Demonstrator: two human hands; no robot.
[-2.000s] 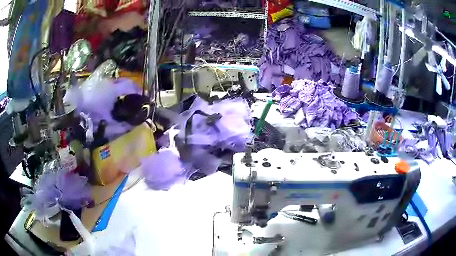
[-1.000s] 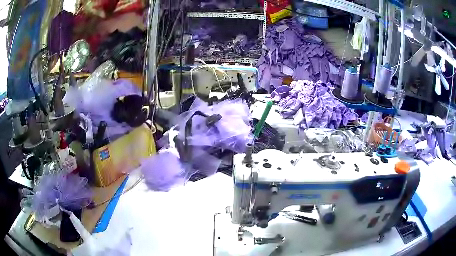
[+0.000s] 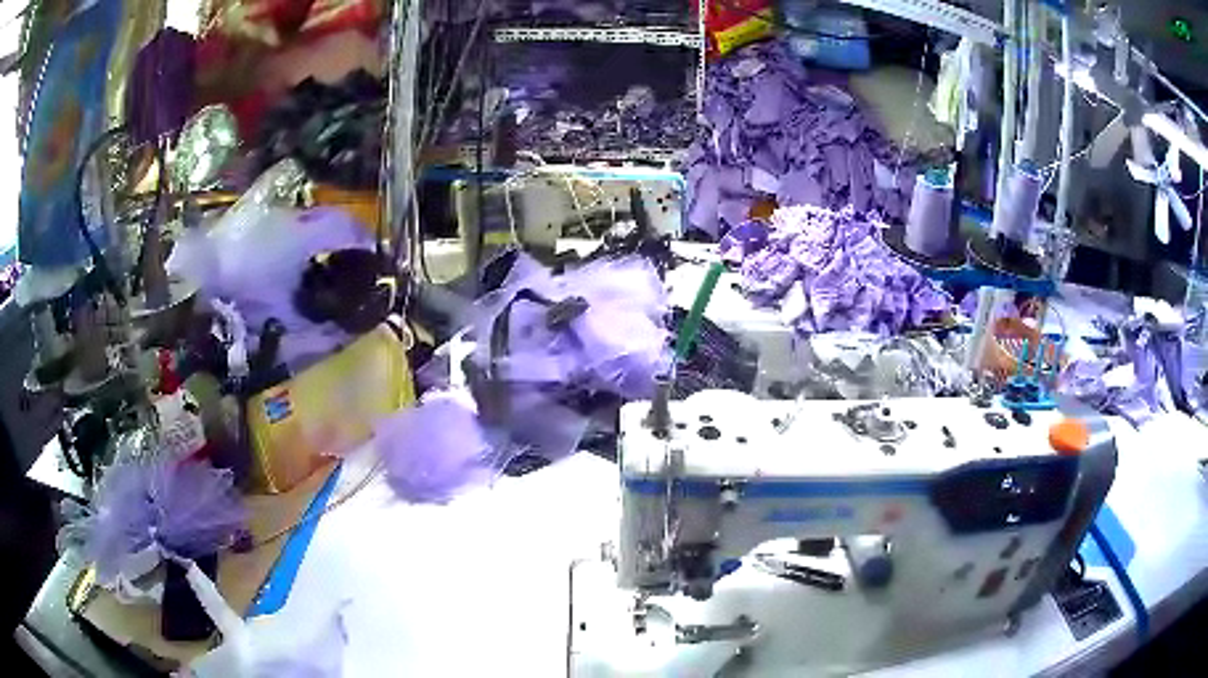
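No hand is in the picture. A white sewing machine (image 3: 848, 464) with a blue stripe, a dark panel and an orange knob stands at the lower right. Its presser foot area (image 3: 662, 625) is at the left end of the head, near the bottom edge. Dark tweezers or snips (image 3: 798, 570) lie on the machine bed under the arm. Lilac tulle with dark straps (image 3: 570, 331) is heaped behind and left of the head. A round tulle puff (image 3: 435, 450) lies at its left. Another tulle bunch (image 3: 159, 510) is at the far left.
A yellow box or bag (image 3: 331, 411) and a blue strip (image 3: 294, 543) are at the left. A green stick (image 3: 697, 311) stands behind the machine head. Purple fabric pieces (image 3: 841, 272), an orange basket (image 3: 1017, 347) and thread cones (image 3: 933, 215) are behind the machine. Pale fabric (image 3: 298, 646) lies at the bottom left.
The view shifts very slightly. No object has visibly moved, and no hand appears in the earlier frames.
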